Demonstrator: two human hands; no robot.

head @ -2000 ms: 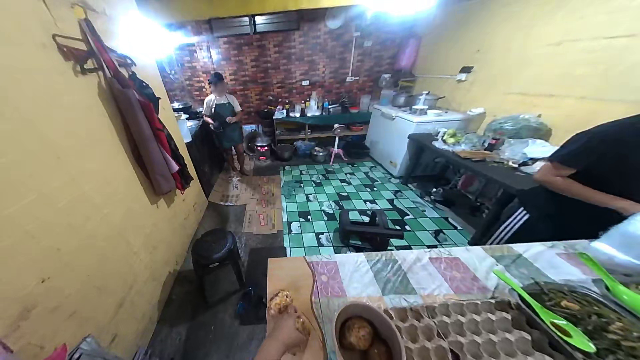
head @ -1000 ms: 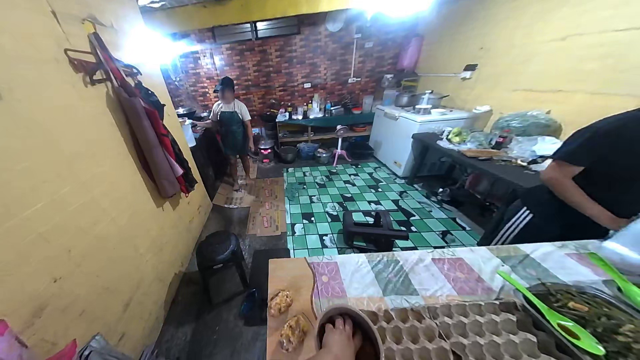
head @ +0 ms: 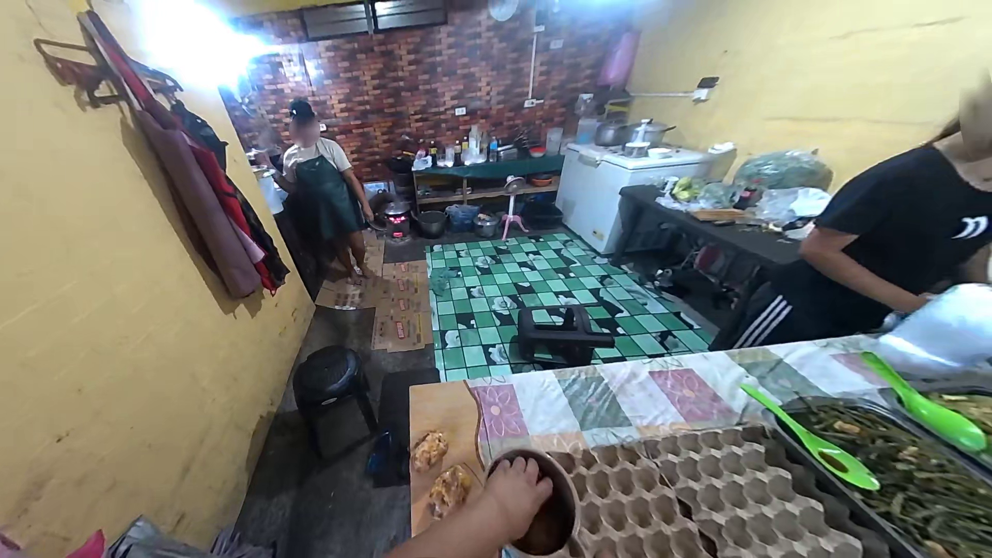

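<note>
My left hand [head: 518, 496] reaches into a round container [head: 572, 496] at the bottom centre; its fingers are curled at the inner wall, and what they touch is hidden. Two lumpy, orange-brown food pieces [head: 429, 450] lie on the wooden board [head: 435, 399] to its left. Right of the container are grey cardboard egg trays [head: 736, 480] with bare cups where visible. My right hand is out of view.
Metal trays of cooked green vegetables [head: 922, 496] with green plastic spoons [head: 833, 457] stand at the right. A co-worker in black [head: 891, 225] leans by the patterned tablecloth [head: 620, 403]. Another person in an apron [head: 322, 194] stands farther back. Black stools [head: 332, 376] stand beyond the table.
Two seconds ago my left hand was at the food pieces on the board; since then it has moved right into the container. The co-worker at the right has shifted, and more of them shows.
</note>
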